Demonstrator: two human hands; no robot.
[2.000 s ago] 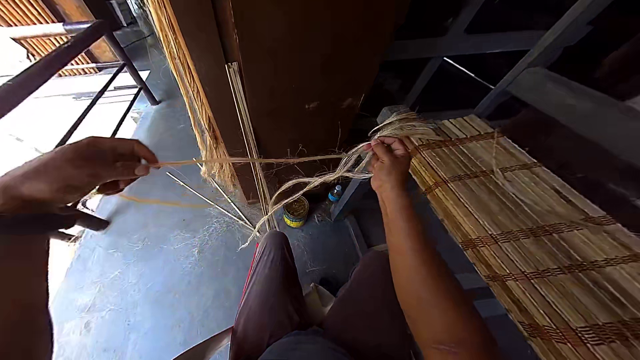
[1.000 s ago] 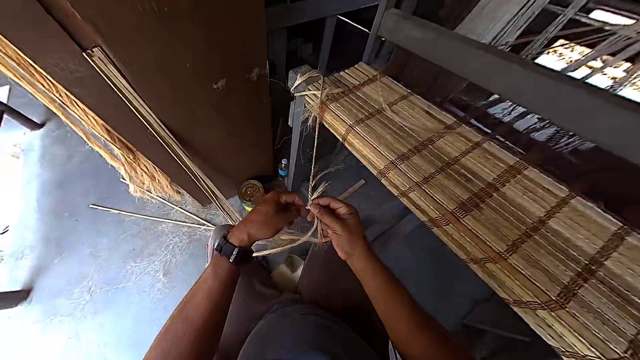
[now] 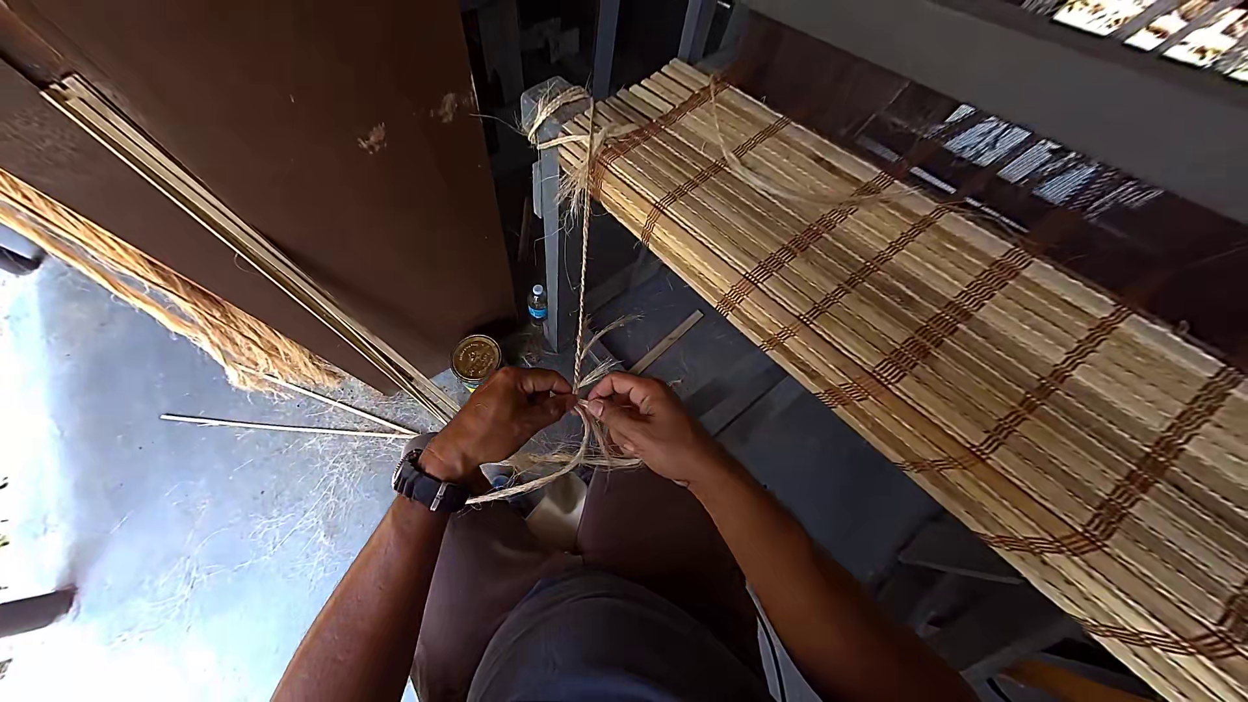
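Observation:
A braided natural-fibre cord runs down from a grey loom post, where fibre is wrapped around the top. At its lower end, my left hand pinches the strands between thumb and fingers, with a dark watch on that wrist. Close against it on the right, my right hand pinches the same fibres at the fingertips. Loose fibre strands hang and curve below both hands, over my lap. How the strands cross between the fingertips is hidden.
On the right, a woven slat mat lies over the loom. Left are a brown panel, thin wooden strips and a hank of fibre. A round tin and small bottle stand beyond my hands.
Two seconds ago my hands were far apart with strands stretched between them; now they are together at the cord's lower end. The view has swung right.

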